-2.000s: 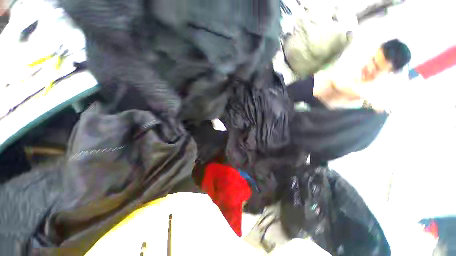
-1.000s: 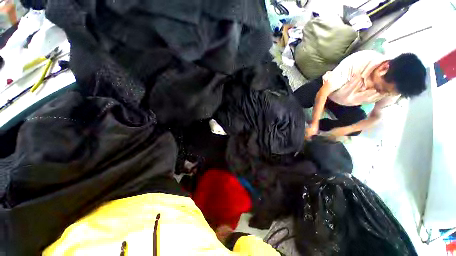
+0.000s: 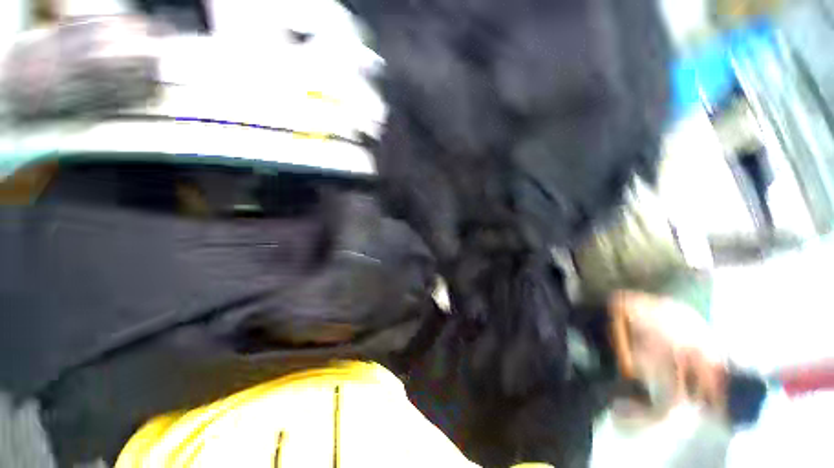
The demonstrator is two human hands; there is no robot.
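The frame is strongly blurred. A black garment (image 3: 119, 283) lies wrinkled across the left and middle, below the table edge. A tall pile of dark garments (image 3: 521, 101) stands at the top centre. A heap of black cloth (image 3: 521, 338) continues below it. Neither of my hands can be made out. A small brownish patch shows in a fold of the black garment, and I cannot tell what it is.
The white table (image 3: 247, 146) with blurred items is at the upper left. My yellow clothing (image 3: 302, 420) fills the bottom. A person (image 3: 658, 356) is low at the right, near a khaki sack (image 3: 631, 251). A blue object (image 3: 727, 69) is at the upper right.
The view has swung, so the table and pile sit further right and the person lower. The red cloth and black plastic bag are out of view. The picture is more blurred.
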